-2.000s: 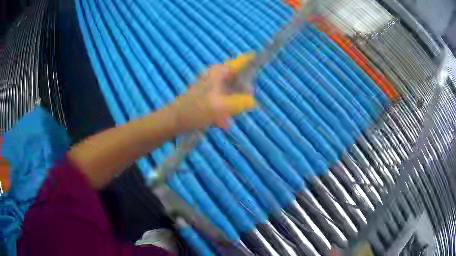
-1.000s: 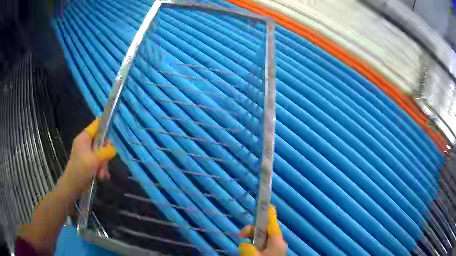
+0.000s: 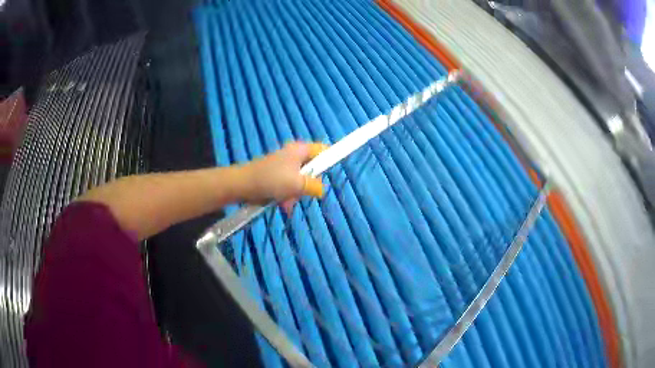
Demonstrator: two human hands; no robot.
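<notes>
A flat silver metal frame [image 3: 359, 138] with faint thin wires across it lies over or just above the ridged blue sleeves [image 3: 302, 79]. Its far corners reach the orange sleeves. Its near end is cut off by the bottom edge. My left hand [image 3: 287, 172], with yellow finger covers on thumb and finger, grips the frame's left bar near its middle. My right hand is not in view. Whether the frame touches the sleeves I cannot tell.
An orange band [image 3: 574, 230] and off-white sleeves [image 3: 610, 266] run along the right. Bare steel tubes [image 3: 86, 122] stand at the left, past a dark strip [image 3: 176, 144]. Dark, blurred equipment is at the top right.
The frame has turned clockwise and its far end now lies toward the orange band. My left hand is further right and up, still on the frame. My right hand has left the picture.
</notes>
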